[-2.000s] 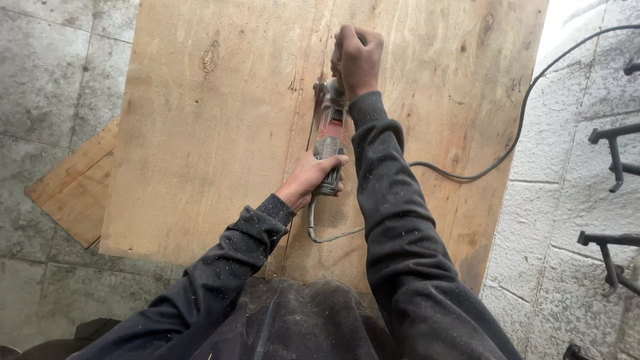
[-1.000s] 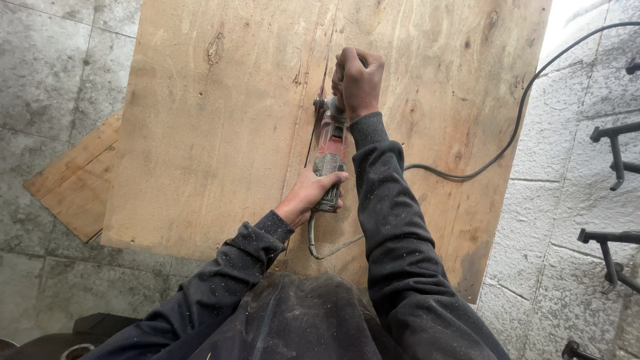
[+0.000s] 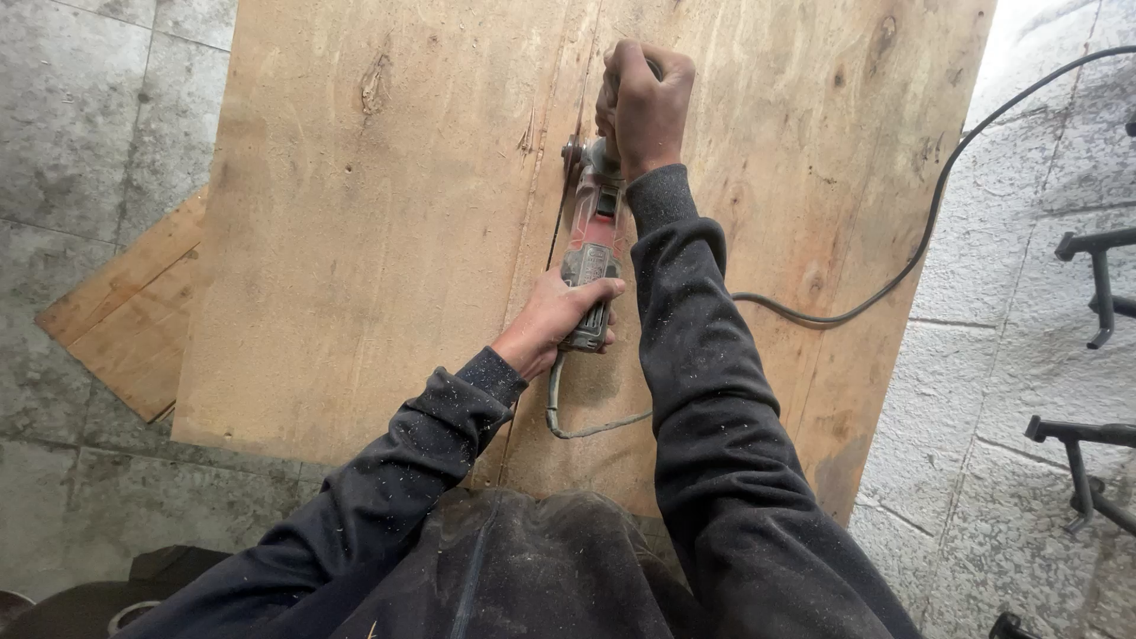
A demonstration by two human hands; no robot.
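An angle grinder [image 3: 596,232] with a red and grey body rests along a plywood sheet [image 3: 311,248], its disc edge-on at a dark cut line [image 3: 557,235] that runs lengthwise in the wood. My left hand [image 3: 568,311] is wrapped around the rear of the grinder's body, thumb on top. Ahead of it, my right hand [image 3: 652,98] is closed around the side handle near the grinder's head; most of that handle is hidden by my fingers. The grinder's cord leaves its rear below my left hand and loops under my right forearm. Fine dust lies on both dark sleeves.
The black power cord [image 3: 825,319] runs across the sheet's right part and off at the upper right. A smaller plywood piece [image 3: 133,311] pokes out beneath the left edge. Black metal frames [image 3: 1087,470] stand at the right, by a pale block surface [image 3: 941,382].
Both hands and the grinder have moved a little toward my body along the line in the plywood. Their hold on the tool has stayed the same.
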